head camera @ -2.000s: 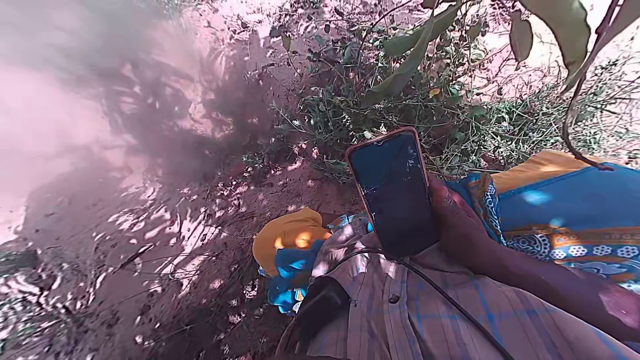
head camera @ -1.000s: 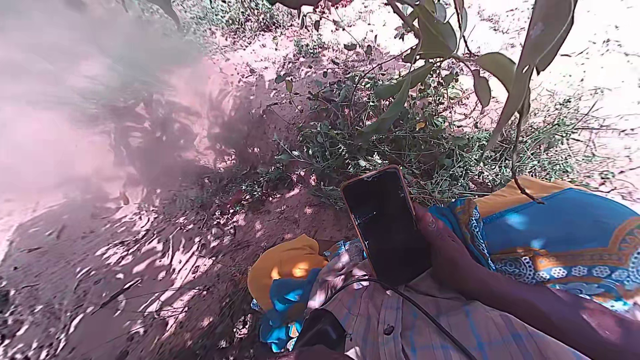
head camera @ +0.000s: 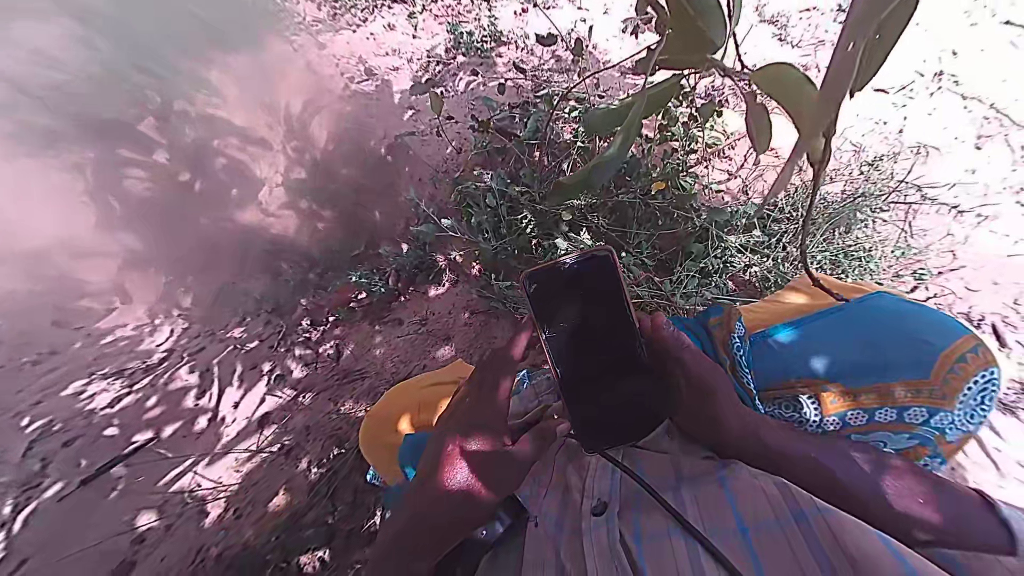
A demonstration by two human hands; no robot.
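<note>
A smartphone [head camera: 594, 352] with a dark screen and an orange-edged case is upright and slightly tilted in front of my plaid shirt [head camera: 680, 496]. My right hand [head camera: 692, 380] grips its right side. My left hand [head camera: 480, 448] is raised at the phone's lower left, thumb and fingers apart; whether it touches the phone edge I cannot tell. From the phone's lower end a black cable [head camera: 668, 508] runs down over the shirt. Blue and orange patterned cloth [head camera: 864, 344] covers my bent legs.
Leafy stems [head camera: 788, 96] hang close at the upper right. Low weeds and grass [head camera: 664, 216] grow beyond the phone. Sandy ground [head camera: 200, 416] with dry leaves and patches of shade lies at the left. Part of the upper left is hazy.
My left hand has come up into view beside the phone's lower left. My right hand still holds the phone. The hanging leaves show further into view than two seconds ago.
</note>
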